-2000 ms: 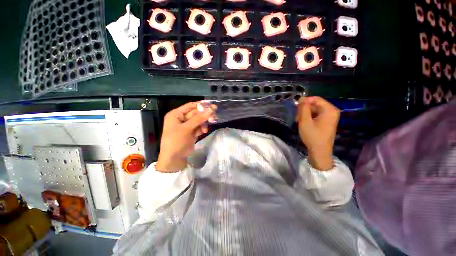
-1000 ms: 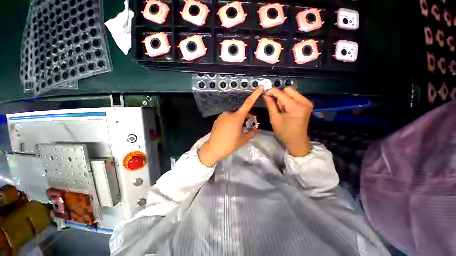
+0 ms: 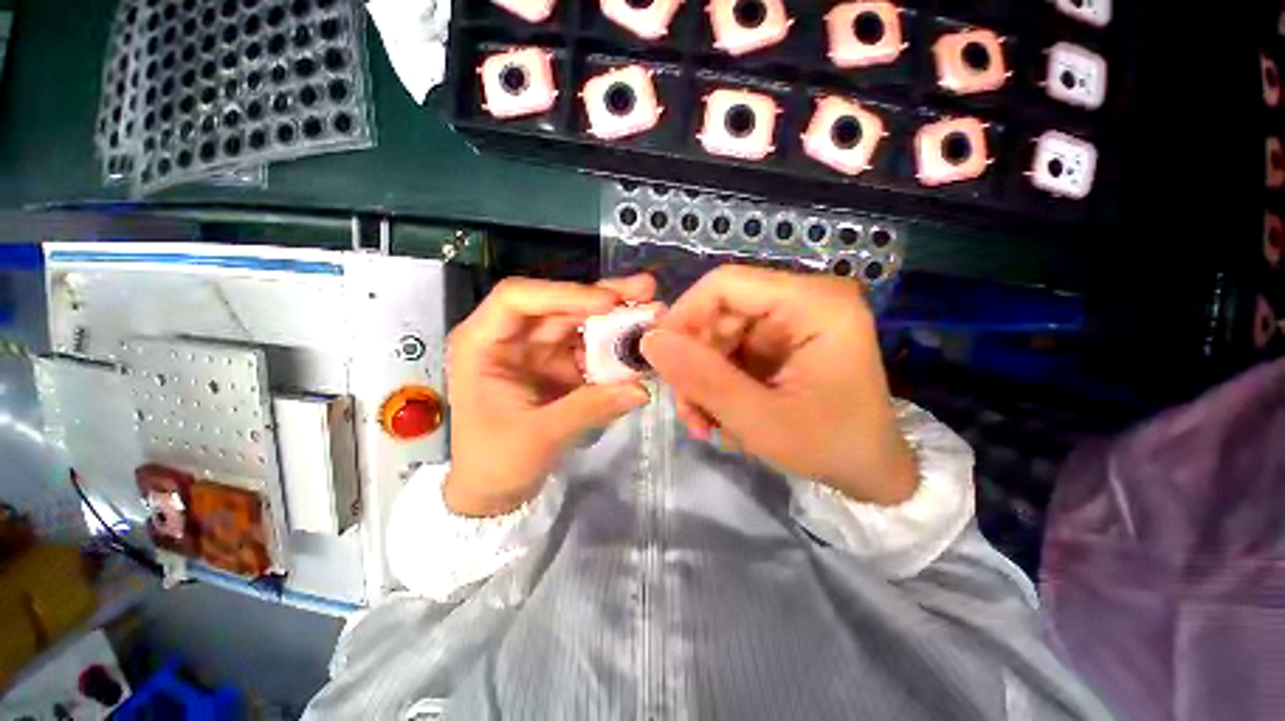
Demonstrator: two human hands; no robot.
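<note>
My left hand (image 3: 529, 387) holds a small white square housing (image 3: 609, 344) between thumb and fingers in front of my chest. The housing has a dark round centre. My right hand (image 3: 775, 366) is at the housing's right side, its thumb and fingertips over the dark centre. Whether a loose insert is between those fingertips is hidden. The clear insert blister tray (image 3: 754, 226) lies just beyond my hands, with dark rounds in its pockets. The black parts tray (image 3: 564, 145) is behind it, with pink-edged white housings in its pockets.
Spare blister trays (image 3: 233, 92) and a crumpled white wipe (image 3: 416, 40) lie at far left. The bench machine (image 3: 303, 303) is at left, with a red emergency stop (image 3: 412, 413), perforated plate (image 3: 212, 402) and orange-brown fixture nest (image 3: 228, 528). A coworker's pink sleeve (image 3: 1170, 507) is at right.
My hands have drawn back from the blister tray and come together around the housing, which is now raised in my left hand. The view has shifted, so the machine and trays appear further right and higher.
</note>
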